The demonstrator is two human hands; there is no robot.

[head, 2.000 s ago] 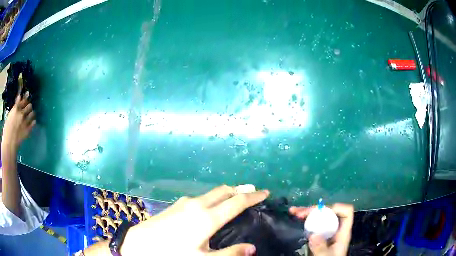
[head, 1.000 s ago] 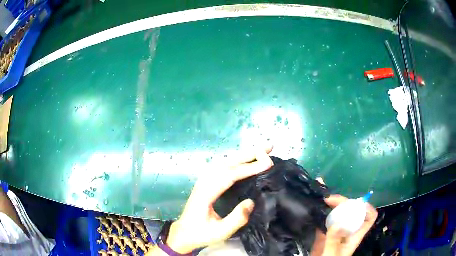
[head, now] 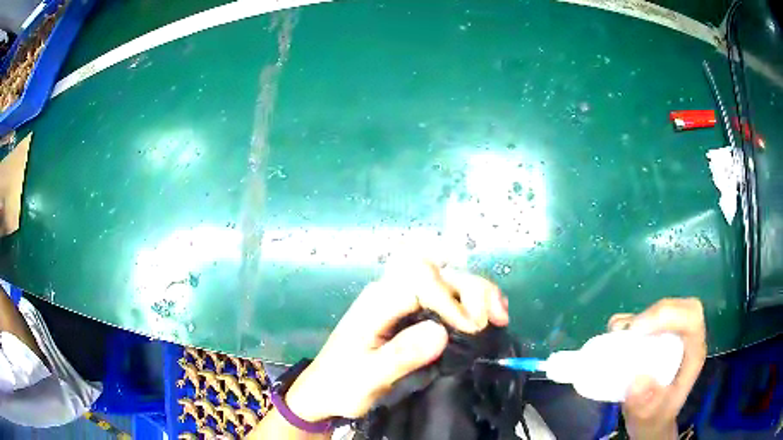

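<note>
My left hand [head: 386, 344] grips the top of a black, glossy, layered figure assembly [head: 438, 404] at the bench's near edge. The assembly's lower part is cut off by the picture's bottom edge. My right hand [head: 670, 369] holds a white glue bottle [head: 614, 365] on its side, its thin blue tip [head: 515, 364] pointing left. The end of the tip is at the black piece, just below my left fingers. Whether glue comes out cannot be seen.
Glossy green bench [head: 369, 112]. At right are a red item [head: 693, 119], a thin rod [head: 718, 99], white crumpled tissue [head: 725, 182] and a clear-panelled box [head: 768, 215]. A blue crate [head: 170, 395] of tan parts is below; another [head: 36, 94] at upper left. Cardboard [head: 13, 185] and a person's white sleeve [head: 43, 369] are at left.
The bottle has turned from upright to lying leftward, and its tip has come to the black piece. My left fingers have closed over the piece's top. The piece sits lower in view.
</note>
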